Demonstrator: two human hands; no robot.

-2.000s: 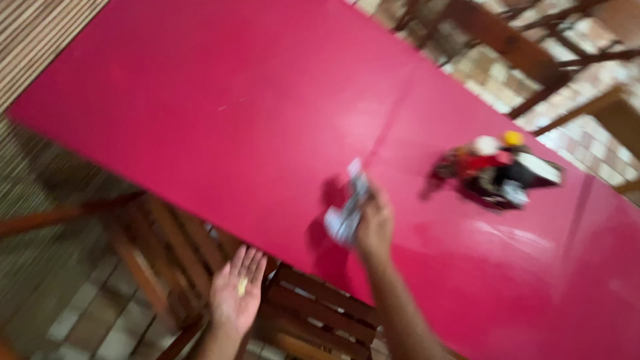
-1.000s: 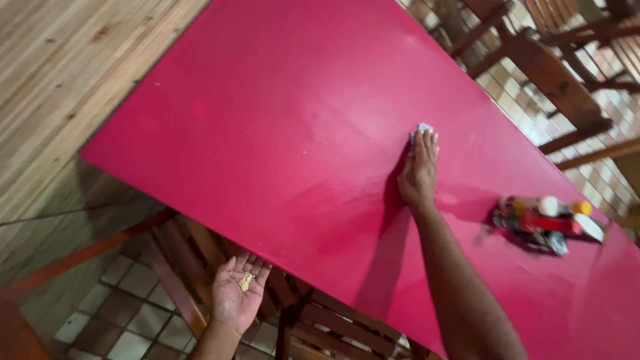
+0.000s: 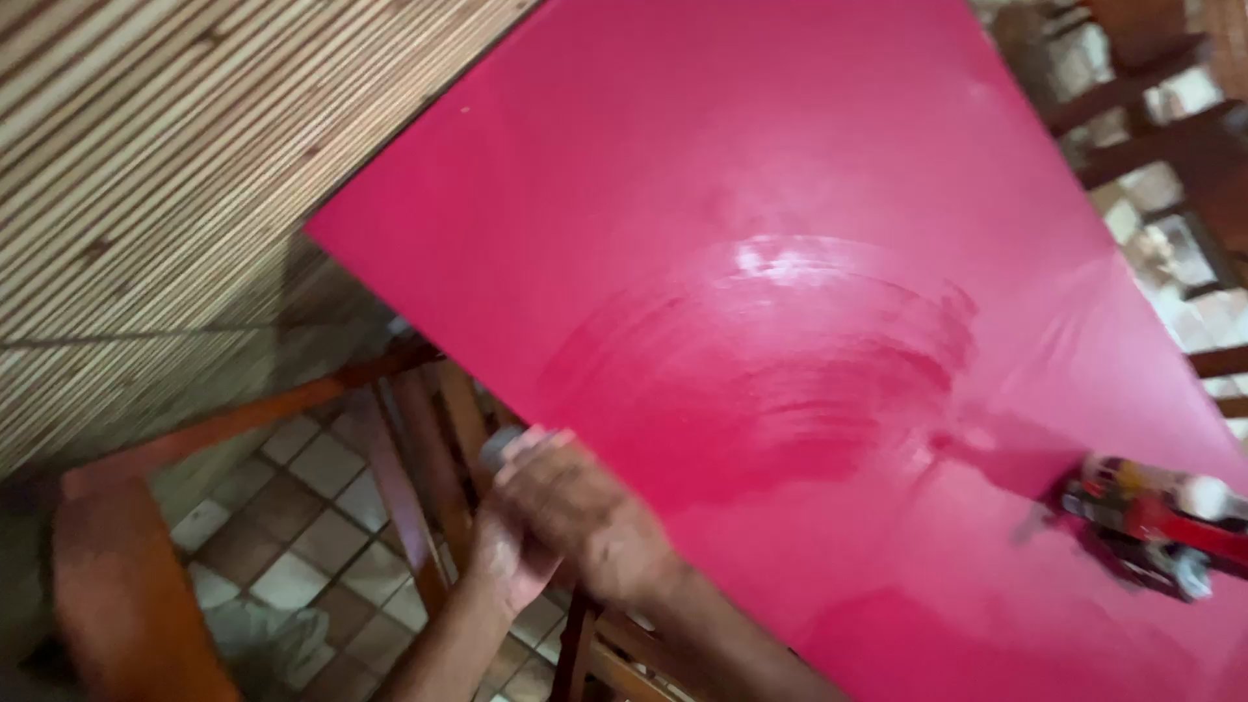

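Note:
At the near edge of the red tabletop (image 3: 634,292), my right hand (image 3: 595,517) lies over my left hand (image 3: 512,561). A bit of greyish cloth (image 3: 502,447) pokes out at the fingertips of the right hand, blurred. The palm of the left hand is covered, so the small pale crumbs seen in it earlier are hidden. Curved wet streaks mark the middle of the tabletop. On the right of the table stands a group of condiment bottles (image 3: 1150,517) in a dark holder.
Wooden chairs stand below the near edge, one with an orange-brown frame (image 3: 146,585) at lower left. More chairs (image 3: 1150,127) are beyond the far edge. A slatted wood wall (image 3: 195,146) borders the table at upper left. The floor is tiled (image 3: 327,526).
My right hand has come from the middle of the tabletop, where it pressed the cloth, down to my left hand. The left palm was facing up with crumbs before; now it is covered.

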